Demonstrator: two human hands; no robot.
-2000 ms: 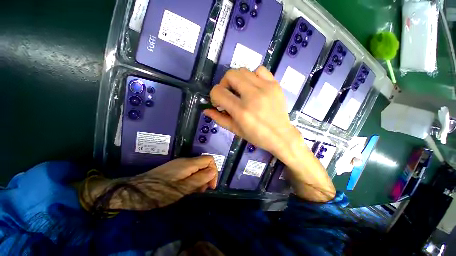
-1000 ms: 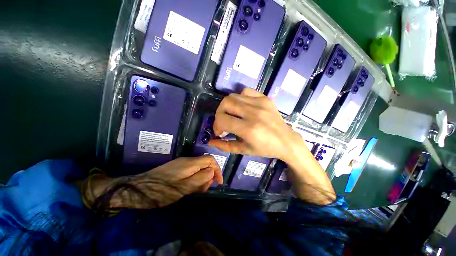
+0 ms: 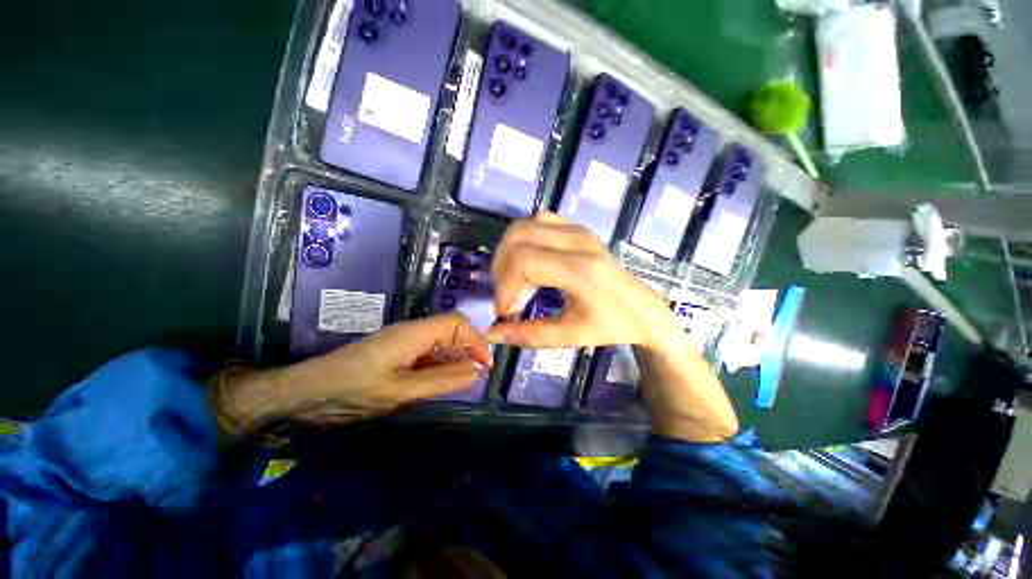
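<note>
Purple smartphones lie backs up in two rows in a clear blister tray [image 3: 263, 238], with dark lens rings and white labels. My left hand [image 3: 390, 368] is over the near row, fingers bent and fingertips close together. My right hand [image 3: 572, 288] reaches over the near row from the right, its thumb and fingers curled towards the left fingertips. The fingertips of both hands nearly meet above a near-row phone [image 3: 462, 277], just below its lenses. Whether a tiny piece is pinched there cannot be told. My right hand partly hides the phones beneath it.
Right of the tray are white pieces [image 3: 741, 345], a blue strip [image 3: 780, 348] and a white box-like object [image 3: 851, 247]. A green pom-pom pen [image 3: 779, 107] and a bagged white pack [image 3: 860, 79] lie beyond. A dark object with pink-purple colours [image 3: 906, 371] is far right.
The view has shifted, so the tray's far row and the right-hand objects sit further left. My right fingertips have come down to my left fingertips, and the near-row phone's lenses are now uncovered.
</note>
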